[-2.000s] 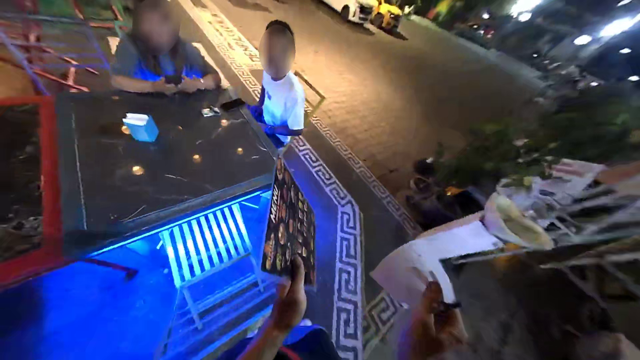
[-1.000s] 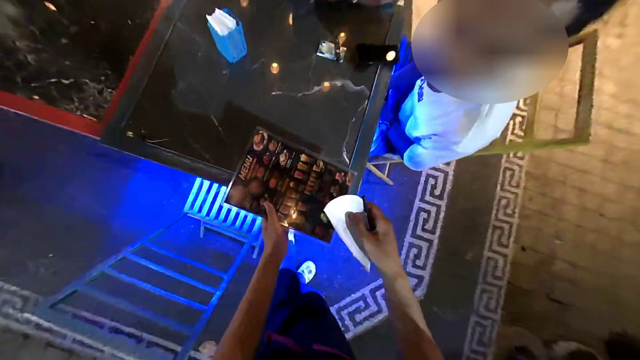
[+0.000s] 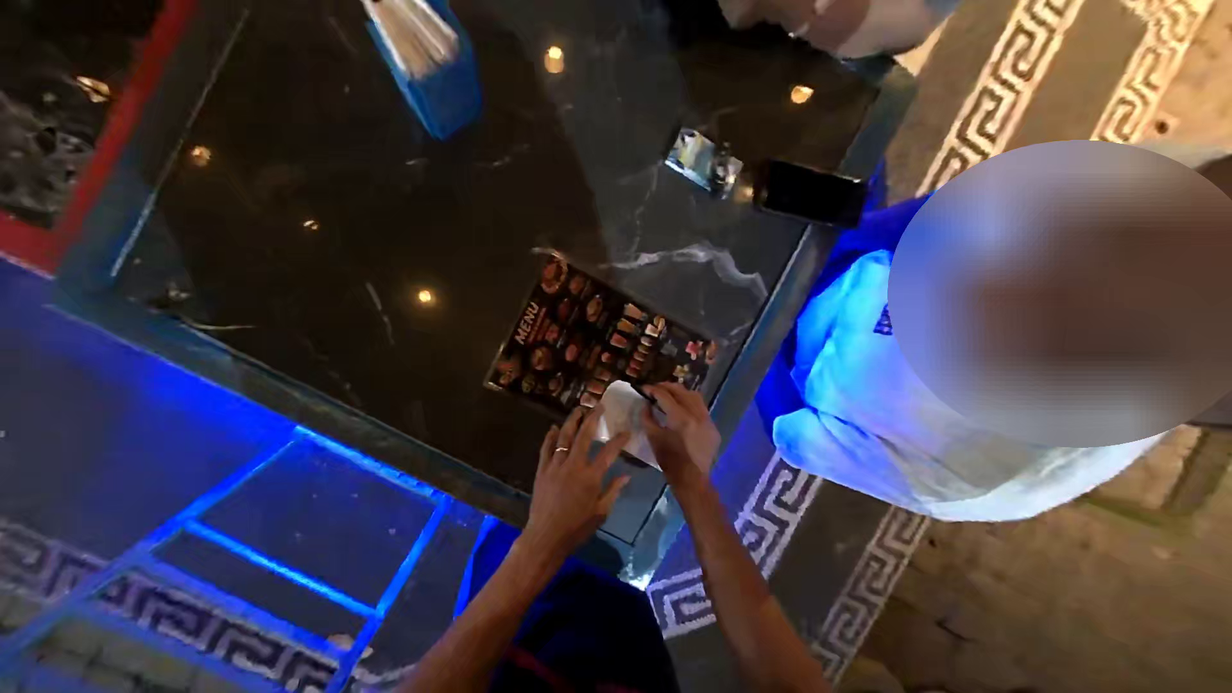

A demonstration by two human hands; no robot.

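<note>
A dark printed menu card (image 3: 602, 332) lies at the near right corner of the black marble-look table (image 3: 404, 385). White paper (image 3: 624, 409) rests over the menu's lower edge. My left hand (image 3: 575, 472), a ring on one finger, is spread at the paper's left side with its fingertips by the menu edge. At the right side of the paper, my right hand (image 3: 683, 428) is closed around a thin dark pen-like item (image 3: 643, 393), of which only a short part shows.
A person in a white shirt (image 3: 895, 423) is close beside the table's right edge. A phone (image 3: 811, 192) and a small shiny packet (image 3: 705, 162) lie near that edge. A blue napkin holder (image 3: 433, 87) stands farther back. A blue-lit chair (image 3: 279, 549) is at the near left.
The menu, held in my left hand before, now lies on the table and that hand has let go of it. My right hand has brought the paper onto the menu. The view has moved closer to the table.
</note>
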